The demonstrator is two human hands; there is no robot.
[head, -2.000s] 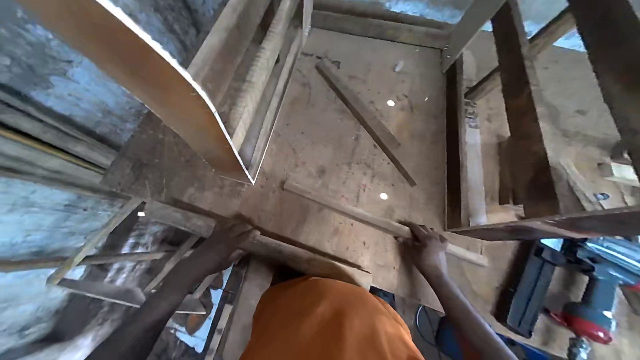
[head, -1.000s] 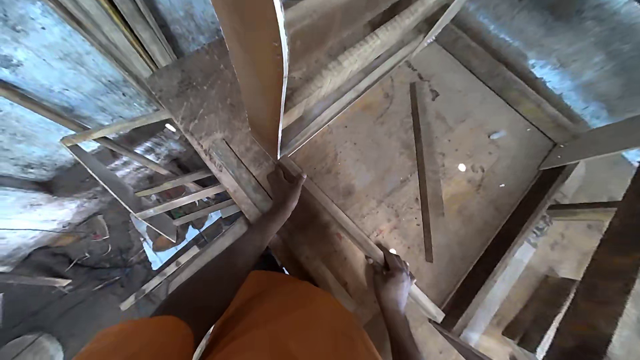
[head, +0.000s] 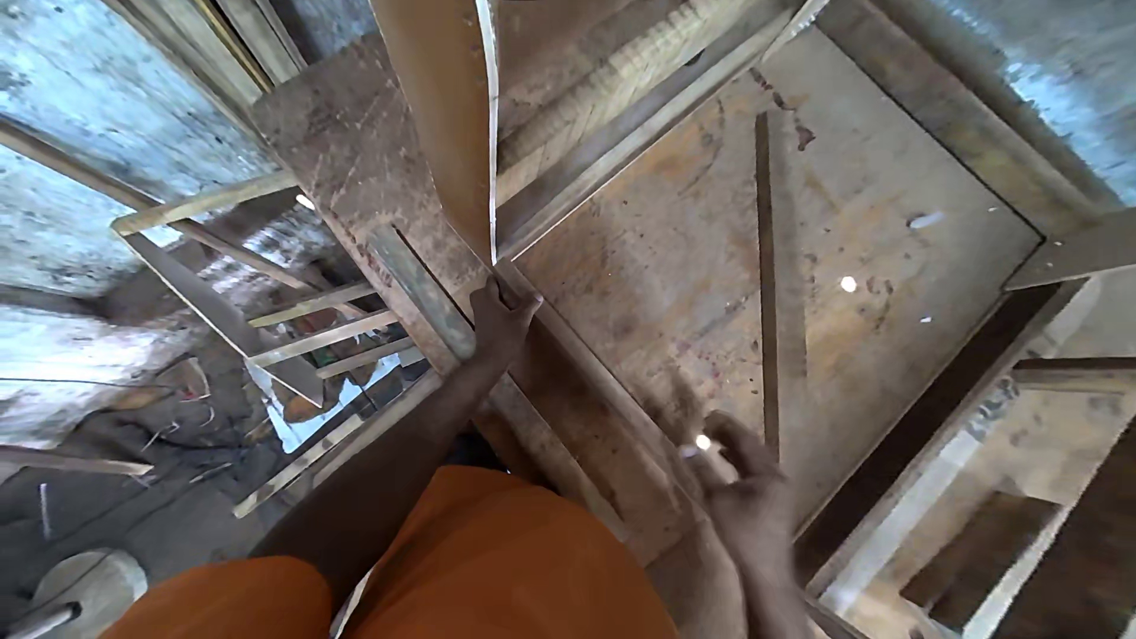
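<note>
My left hand (head: 502, 318) grips the far end of a long wooden strip (head: 603, 377), at the corner where it meets an upright brown panel (head: 444, 115). The strip lies along the near edge of a plywood sheet (head: 674, 275). My right hand (head: 741, 479) is blurred, over the strip's near end, with thumb and index finger apart; whether it touches the wood I cannot tell. A thinner wooden stick (head: 768, 284) lies on the plywood beyond my right hand. Another short, worn wooden piece (head: 422, 288) lies left of my left hand.
A wooden frame with slats (head: 324, 337) stands on the floor at left, near a pale round object (head: 89, 586). Framing boards (head: 967, 106) border the plywood at the far side, and more frame timber (head: 923, 470) stands at right. A rough wall (head: 115, 204) is at upper left.
The strip, earlier lying across the plywood, is now along its near edge, with my left hand at its far end. My right hand has loosened from the strip since one second ago. The view has turned.
</note>
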